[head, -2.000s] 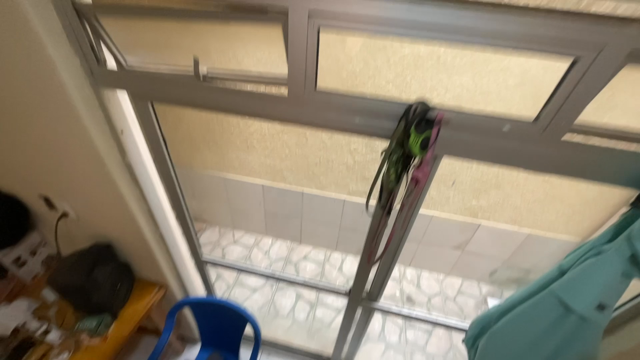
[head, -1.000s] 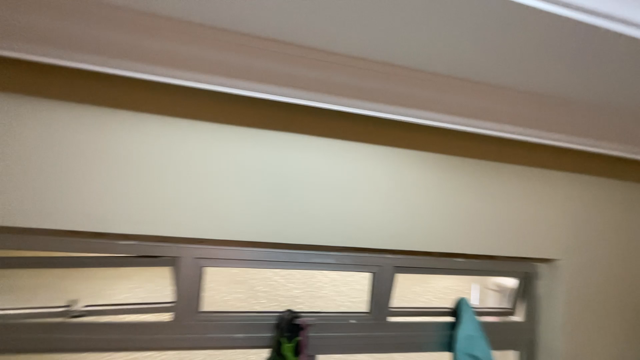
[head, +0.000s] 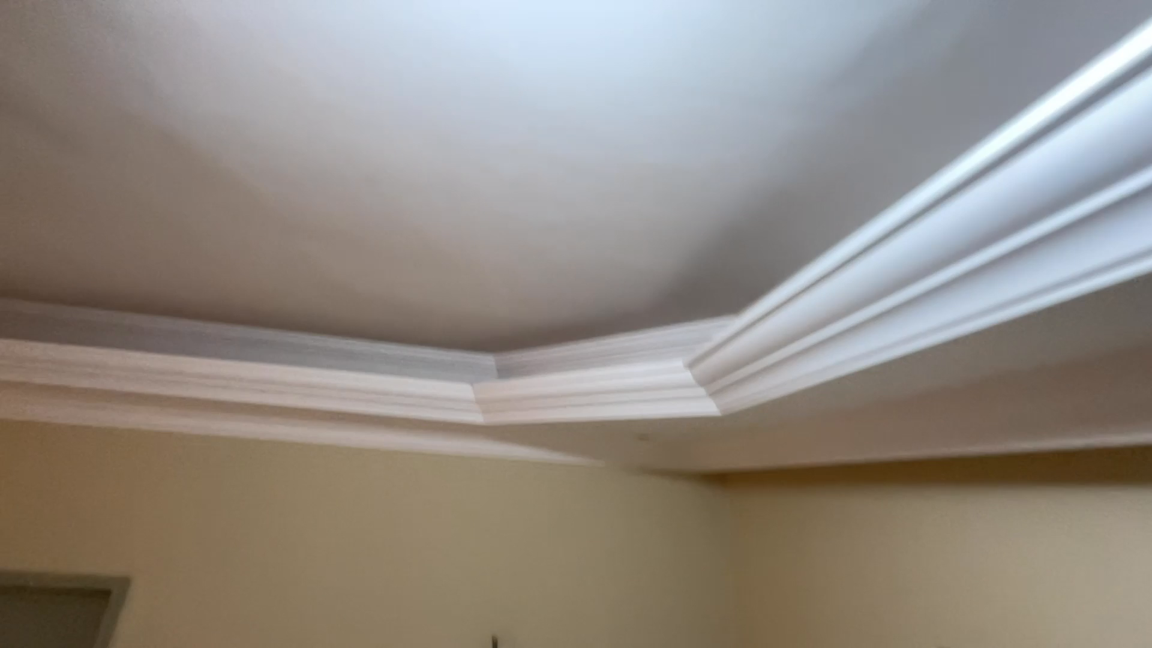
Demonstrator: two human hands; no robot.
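Note:
Neither my left hand nor my right hand shows in the head view. What fills it is the upper part of a room: a pale ceiling (head: 432, 180) framed by white crown molding (head: 900, 261). The molding bends at two corners near the middle and runs up to the right edge. What my hands hold or touch is hidden from this view.
Beige walls (head: 360, 531) meet in a corner below the molding. At the lower left is the top corner of a grey frame (head: 119, 594). A small dark, thin object (head: 494, 642) pokes up at the bottom edge.
The view has swung up to the ceiling. The window, the hanging straps, the teal cloth and the blue chair of the earlier frames are out of sight.

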